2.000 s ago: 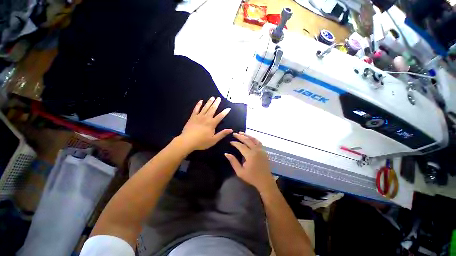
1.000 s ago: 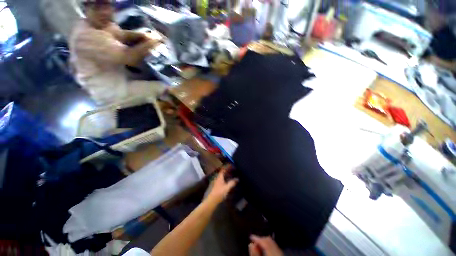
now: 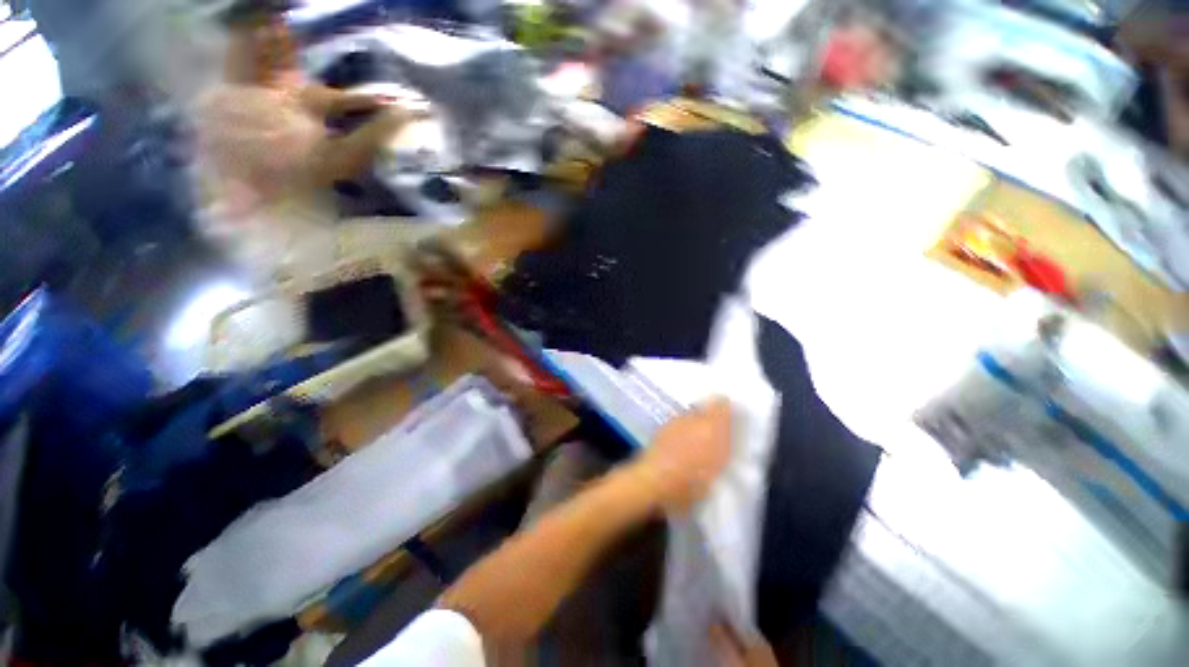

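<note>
A long white-grey light cloth piece [image 3: 743, 482] hangs over the table's front edge and over part of a black fabric panel [image 3: 815, 482]. My left hand [image 3: 694, 456] grips the cloth near its middle. My right hand [image 3: 741, 644] is at the bottom edge of the picture by the cloth's lower end, blurred and mostly cut off, so its grip cannot be told. The stack of black cut panels [image 3: 665, 235] lies further back on the table.
The sewing machine [image 3: 1043, 404] is at the right, blurred. Folded light pieces [image 3: 352, 508] lie on cardboard at lower left. A cream basket [image 3: 326, 378] with dark cloth stands beyond them. Another person [image 3: 261, 156] sits at upper left. A red packet [image 3: 978, 248] lies behind the machine.
The view has swung left since the first frame. My left hand has since moved right and up, with the light cloth now in it. The cloth now covers part of the black panel.
</note>
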